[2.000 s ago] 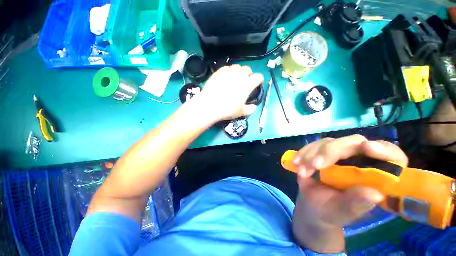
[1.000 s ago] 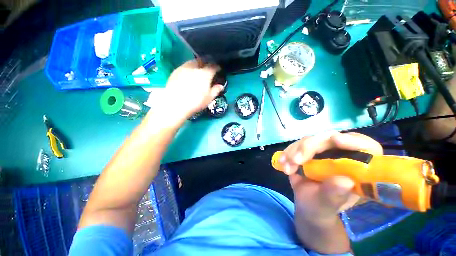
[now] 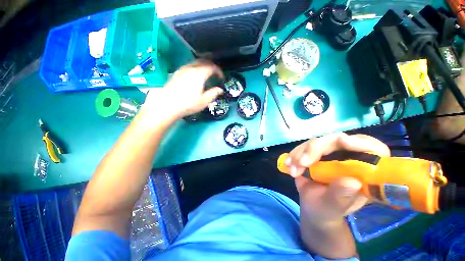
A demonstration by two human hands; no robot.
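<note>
My right hand (image 3: pixel 331 178) holds the orange electric screwdriver (image 3: pixel 375 179) level in front of the bench edge, its tip end pointing left. My left hand (image 3: pixel 191 89) is over the left part of the cluster of round black housings, fingers bent and slightly blurred; whether it grips a housing is hidden. Several housings with circuit boards stand there, one nearest the edge (image 3: pixel 236 135) and one beside the tweezers (image 3: pixel 248 105). Another housing (image 3: pixel 314 102) stands alone on the right. Two thin tools, one light (image 3: pixel 263 113) and one dark (image 3: pixel 277 104), lie between them.
A tub of small parts (image 3: pixel 298 60) stands behind. Joined blue and green bins (image 3: pixel 133 48), a solder reel (image 3: pixel 108 103) and yellow cutters (image 3: pixel 51 147) are left. A black machine (image 3: pixel 224 31) is behind the housings. A black box (image 3: pixel 377 66) with cables and another person's arm (image 3: pixel 451 112) are right.
My left hand has moved left from the middle of the cluster, and more housings show beside it. The view has shifted. My right hand keeps hold of the screwdriver.
</note>
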